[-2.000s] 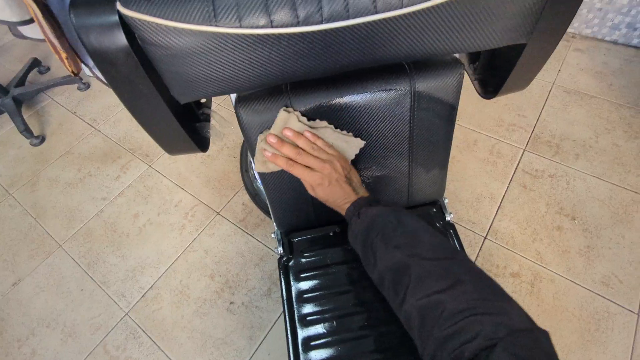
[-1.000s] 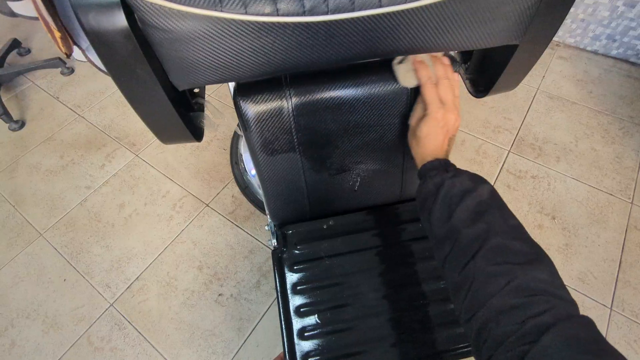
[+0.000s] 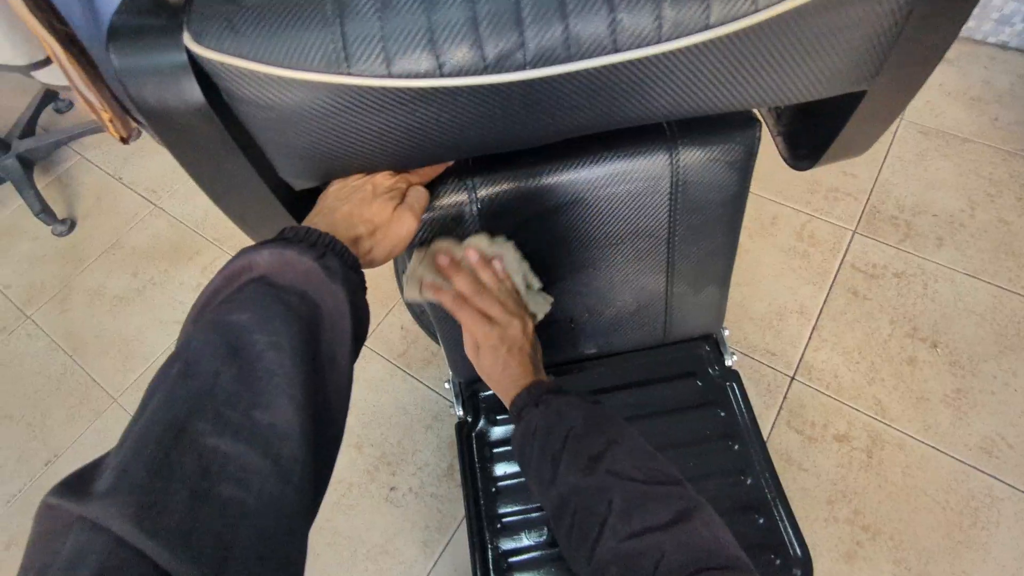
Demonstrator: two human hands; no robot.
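My right hand [image 3: 492,320], slightly blurred, presses a beige cloth [image 3: 524,280] flat against the left side of the black padded leg rest [image 3: 608,232] of a salon chair. Under the front edge of the chair's seat [image 3: 480,120], my left hand [image 3: 372,212] rests at the top left corner of the leg rest. Its fingertips are partly hidden beneath the seat, so its grip is unclear. A ribbed, glossy black footrest [image 3: 656,432] is hinged below the leg rest, partly behind my right sleeve.
Black armrest frames flank the seat at left [image 3: 172,104] and right [image 3: 872,112]. A wheeled black base [image 3: 36,152] stands on the tiled floor [image 3: 904,384] at the far left, near a brown wooden edge [image 3: 76,72].
My right hand has moved with the cloth from the leg rest's top right corner to its left side. My left hand has come into view under the seat edge.
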